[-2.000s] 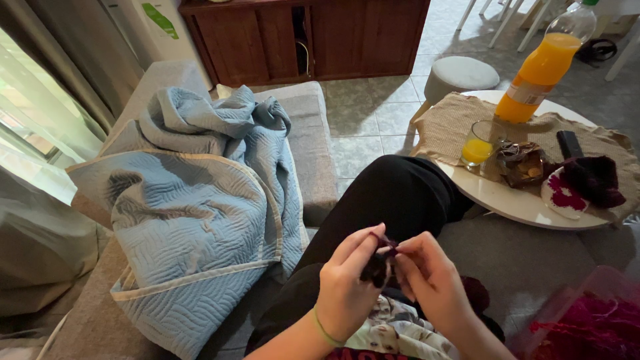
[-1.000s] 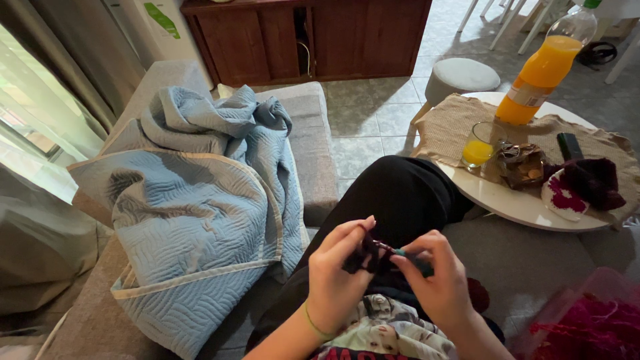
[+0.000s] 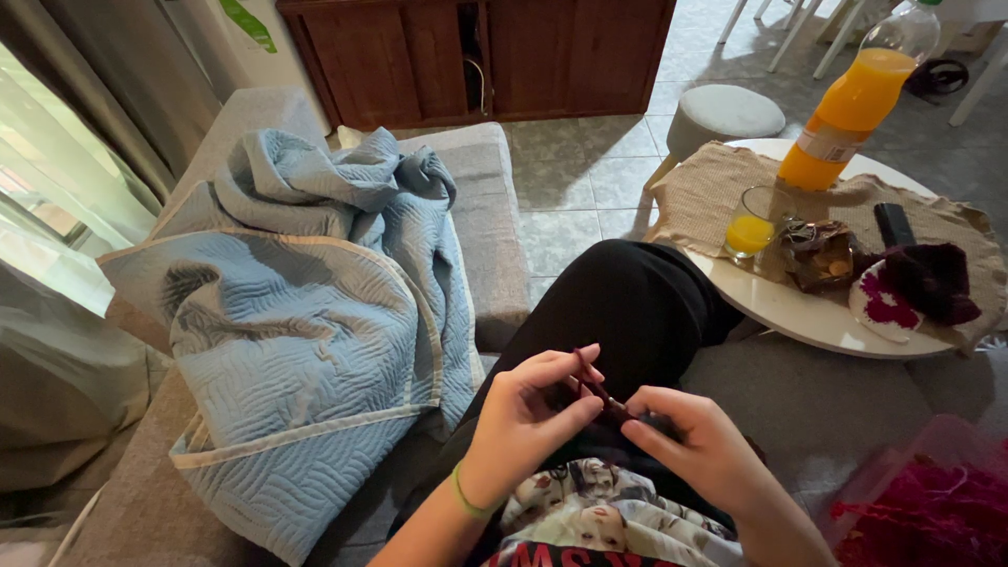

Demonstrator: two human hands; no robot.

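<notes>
My left hand [image 3: 529,421] pinches a small piece of dark burgundy yarn work [image 3: 592,386], with a strand looped over its raised index finger. Close against it on the right, my right hand [image 3: 693,441] grips a thin crochet hook [image 3: 617,404], its metal tip at the yarn. Most of the hook's handle is hidden in the fingers. Both hands are above my lap, over a printed shirt [image 3: 606,512] and black trousers [image 3: 606,315]. A thin green band circles my left wrist.
A blue quilted blanket [image 3: 299,331] lies on the grey sofa [image 3: 480,213] at left. The round white table [image 3: 756,295] at right bears a bottle of orange drink [image 3: 850,110], a glass [image 3: 750,232], a crumpled wrapper [image 3: 823,256] and dark knitted fabric [image 3: 933,283]. Magenta yarn [image 3: 937,512] is at lower right.
The fingers have shifted around the yarn work; the left index finger now stands raised with a strand over it. The right hand's hook handle, more visible one second ago, is now mostly covered.
</notes>
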